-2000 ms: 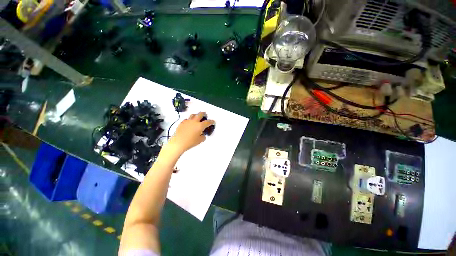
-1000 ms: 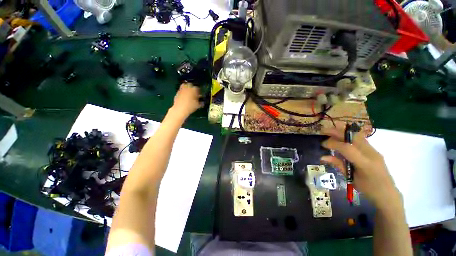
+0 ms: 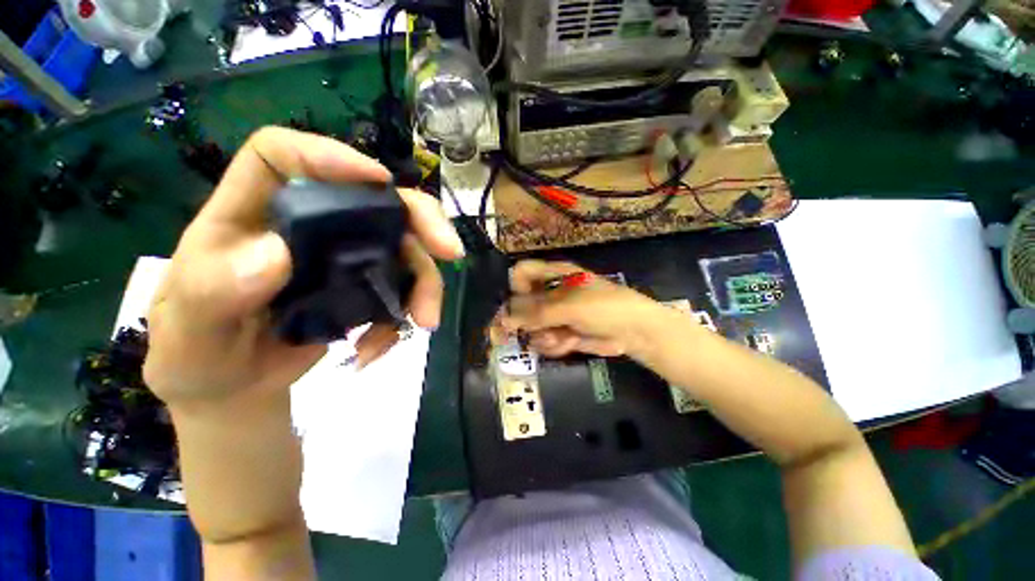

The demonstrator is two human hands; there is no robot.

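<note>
My left hand point(image 3: 244, 272) is raised close to the camera and holds a black power adapter point(image 3: 346, 244), slightly blurred, with a thin metal pin or stub showing on it. My right hand point(image 3: 579, 312) is over the upper left of the black test board point(image 3: 568, 454), at the top end of the left test socket point(image 3: 523, 409). A red-tipped pen-like probe point(image 3: 577, 279) shows at its fingers. The white socket plug adapter point(image 3: 518, 360) sits on that socket, just below the fingertips. My right forearm partly covers the right socket point(image 3: 689, 394).
An adapter pile point(image 3: 125, 397) lies on the left white sheet point(image 3: 363, 443). Behind the board stand a clear bulb point(image 3: 451, 108), a meter point(image 3: 602, 125) and red and black leads. A test circuit board point(image 3: 749, 286) is at right, beside another white sheet point(image 3: 908, 306). Blue bins point(image 3: 136, 550) are below left.
My left hand has come back from the belt behind the sheet and now holds an adapter up near the camera. My right hand with the probe has moved left to the left socket. The view has shifted.
</note>
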